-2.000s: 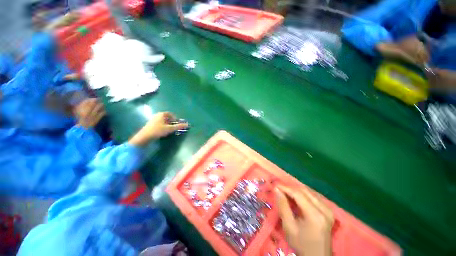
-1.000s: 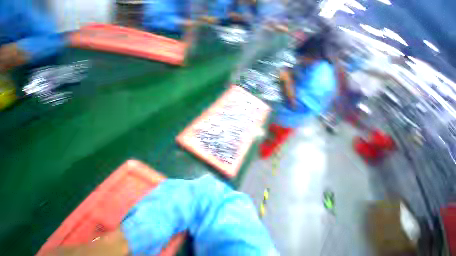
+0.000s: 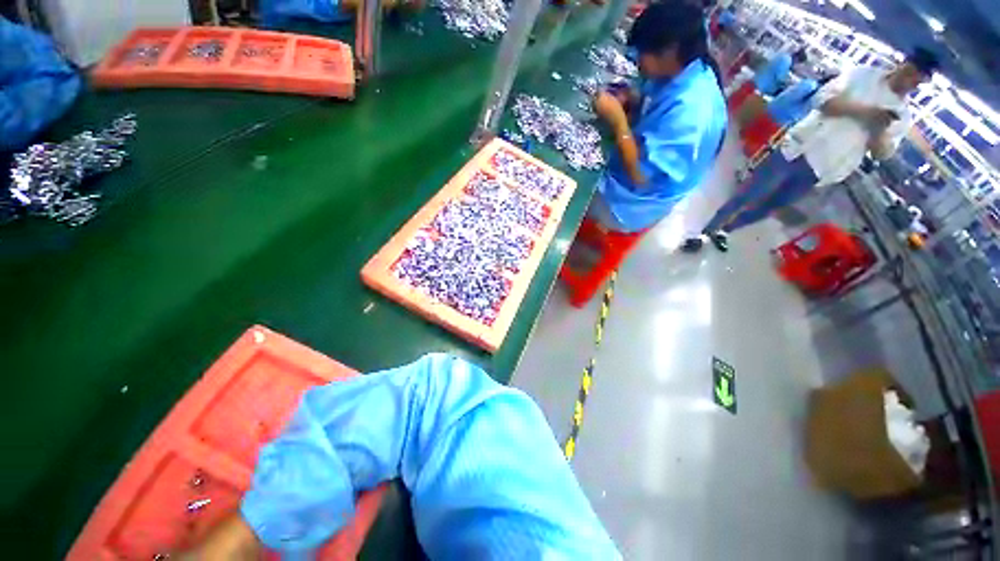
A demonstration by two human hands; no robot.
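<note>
A salmon-red divided tray [image 3: 184, 430] lies at the lower left, cut off by the bottom edge. A few small shiny metal parts [image 3: 197, 505] lie in one of its wells; the far well shows bare. My right hand [image 3: 219, 545] is over the tray at the bottom edge. Only the wrist and back of the hand show; the fingers are cut off. My right arm in a light blue sleeve crosses the tray's near side. My left hand is out of the picture.
A second red tray [image 3: 378, 276], densely filled with silver parts, lies ahead on the green bench [image 3: 236, 247]. A four-well tray [image 3: 225, 83] and silver piles [image 3: 68, 170] lie across. A person in blue sits beyond; another stands in the aisle. A cardboard box [image 3: 855, 436] is at right.
The view has swung right, from the tray and left hand to the filled tray and aisle. My left hand has left the picture. My right hand is now mostly cut off by the bottom edge.
</note>
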